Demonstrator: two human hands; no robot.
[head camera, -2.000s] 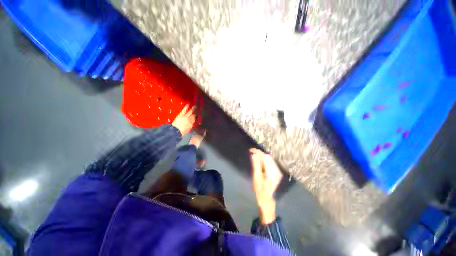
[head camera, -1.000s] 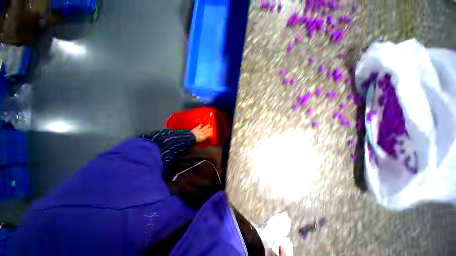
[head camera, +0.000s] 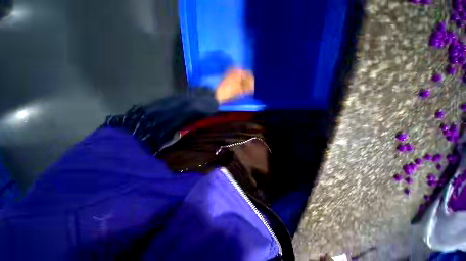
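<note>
My left hand (head camera: 236, 85) is blurred, over the near end of a blue plastic tray (head camera: 293, 56) below the bench edge. Its fingers look curled, but whether it grips anything cannot be told. The tray's left part is brightly lit and its right part lies in shadow. A strip of the red stool (head camera: 219, 120) shows under my forearm, just below the tray's near rim. My right hand is not in view.
The speckled bench (head camera: 352, 137) runs along the right, with purple balls (head camera: 443, 38) scattered on its far side. Part of a white bag (head camera: 443, 224) lies at the right edge. A small white scrap (head camera: 339, 257) shows at the bottom. Grey floor (head camera: 102, 56) lies left.
The view has shifted left and closer to the blue tray. My left hand has moved from the red stool to the tray's near end. My right hand has left the picture with the white rag.
</note>
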